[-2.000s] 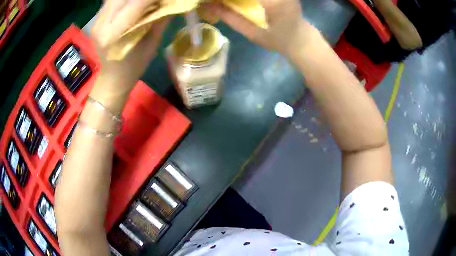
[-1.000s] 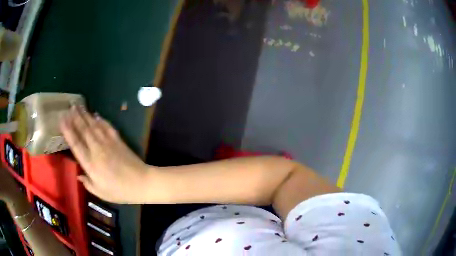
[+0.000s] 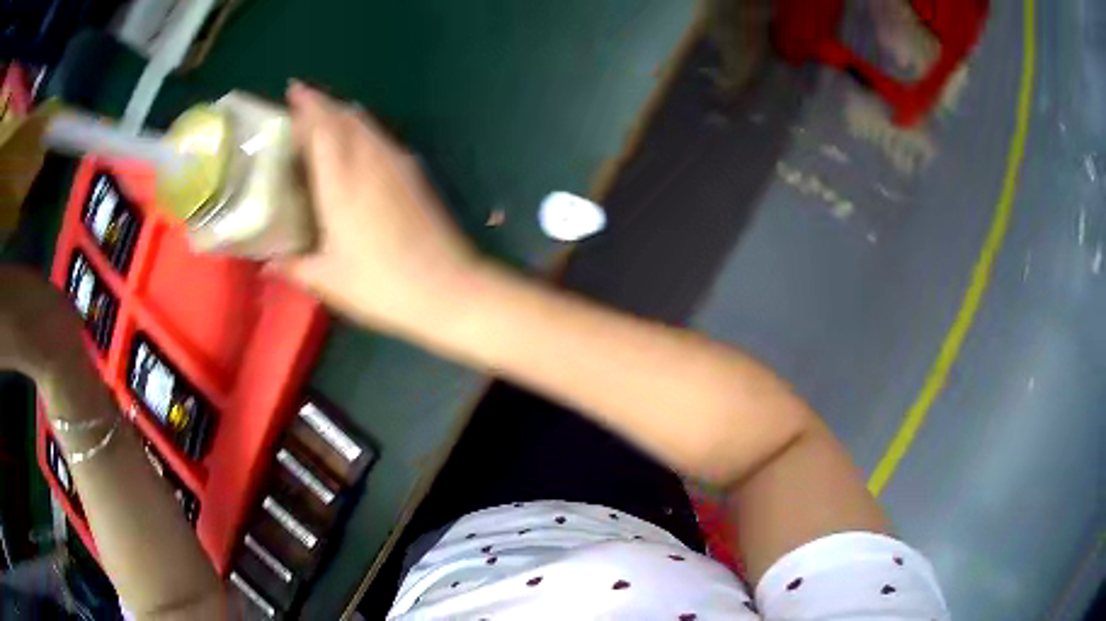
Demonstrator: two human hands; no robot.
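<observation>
A squat pale drink bottle [image 3: 261, 182] with a yellowish round lid is tilted, its lid towards the left. A thick white straw [image 3: 109, 138] sticks out of the lid. My right hand [image 3: 364, 206] is closed around the bottle's base and side. My left hand [image 3: 30, 322] is blurred at the left edge, over the tray; its fingers are cut off or unclear. A tan paper wrapper [image 3: 22, 158] shows just above it.
A red-orange tray [image 3: 200, 297] holds phone backs with white labels [image 3: 170, 394]. Dark batteries with white strips [image 3: 303, 473] lie in a row at the bench edge. A white scrap [image 3: 571, 216] lies on the green bench [image 3: 485, 109]. A red stool [image 3: 898, 91] stands on the floor.
The bottle stood on the bench while both hands held the wrapper. My right hand then reached to it and now holds it tilted. The view has swung right, then partly back.
</observation>
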